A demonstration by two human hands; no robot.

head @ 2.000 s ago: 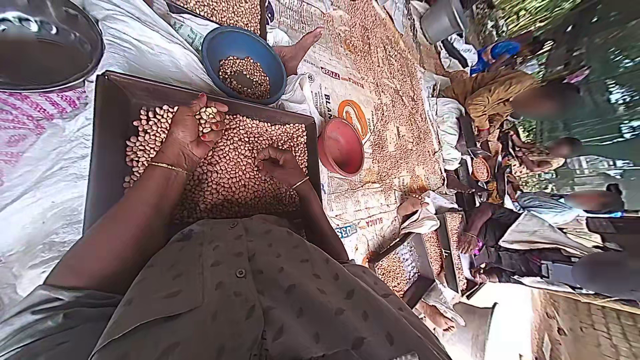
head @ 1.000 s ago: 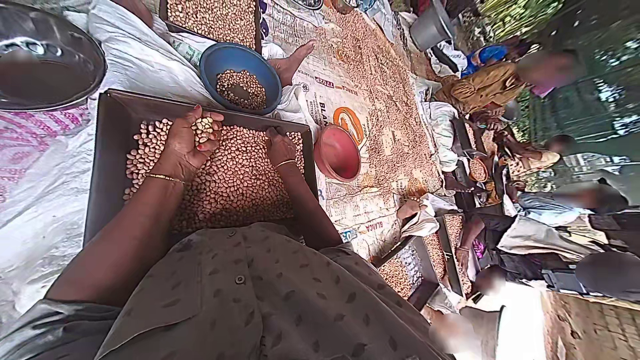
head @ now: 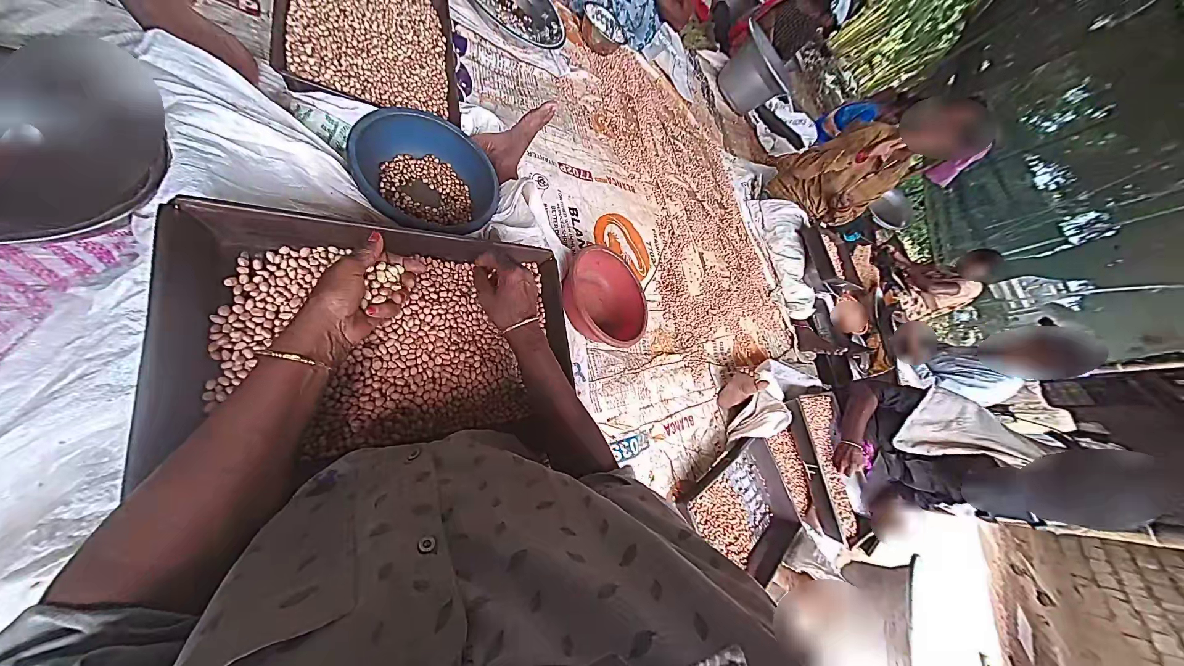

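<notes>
A dark rectangular tray (head: pixel 176 277) lies before me, spread with pinkish-brown nuts or seeds (head: pixel 435 361). My left hand (head: pixel 347 296) is over the tray's left-middle part, palm up, its fingers curled around several pale yellowish pieces (head: pixel 385 275). At the tray's upper right my right hand (head: pixel 507 291) hangs over the nuts with bent fingers; whether anything is between its fingertips cannot be told. Beyond the tray's far edge stands a blue plastic bowl (head: pixel 361 148) partly filled with brown nuts. A red plastic bowl (head: pixel 606 296) stands beside the tray's right edge.
Another nut-filled tray (head: pixel 277 46) and a person's bare foot (head: pixel 518 139) are beyond the blue bowl. Nuts cover printed sacking (head: pixel 647 370) at right. Several people sit farther right near more trays (head: pixel 786 518) and a grey bucket (head: pixel 754 79). A round dark basin (head: pixel 83 222) stands at left.
My right hand has moved from the middle of the tray to near its right edge, reaching farther out. My left hand stays over the tray with pale pieces in it.
</notes>
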